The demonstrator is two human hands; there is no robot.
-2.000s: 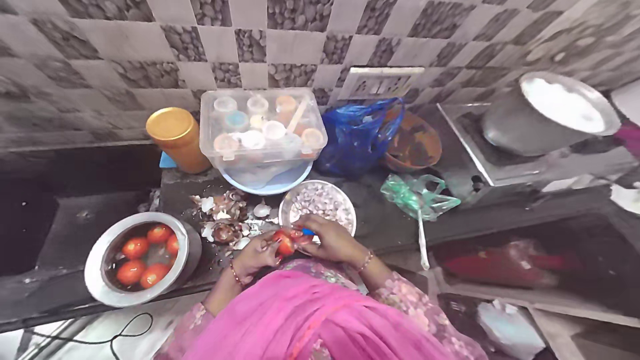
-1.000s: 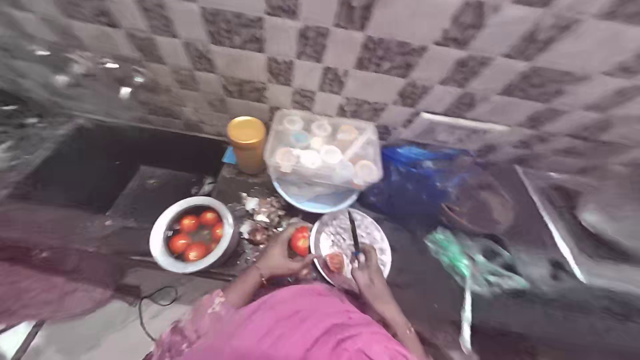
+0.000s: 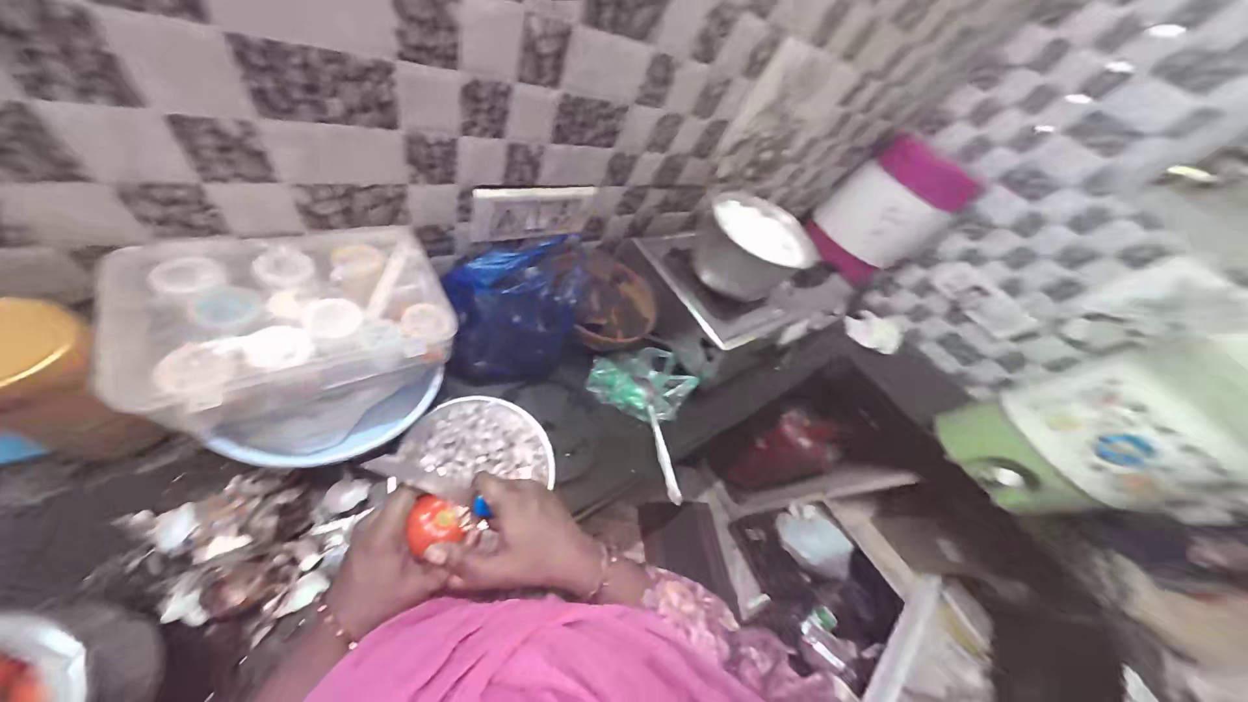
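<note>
My left hand [image 3: 382, 570] is closed around a red tomato [image 3: 434, 525] at the lower centre. My right hand [image 3: 531, 546] grips a knife by its blue handle [image 3: 482, 506], its fingertips against the tomato's right side. The knife's blade [image 3: 419, 475] points left, above the tomato. Just beyond both hands is a round bowl [image 3: 548, 444] of chopped pale pieces, probably onion. Peelings [image 3: 234, 556] lie left of my left hand. At the lower left edge, a metal pot [image 3: 63, 639] with tomatoes is partly cut off.
A clear plastic box of jars [image 3: 273, 336] sits on a blue-rimmed basin [image 3: 331, 450], beside an orange jar [image 3: 39, 351]. Further right are a blue plastic bag [image 3: 512, 312], a brown bowl [image 3: 614, 302], a green bag [image 3: 639, 385], and a pot [image 3: 746, 249] on a stove [image 3: 673, 283].
The view has swung right. My right hand has come from over the bowl to the tomato in my left hand, bringing the knife. The cut tomato piece seen over the bowl is no longer visible there.
</note>
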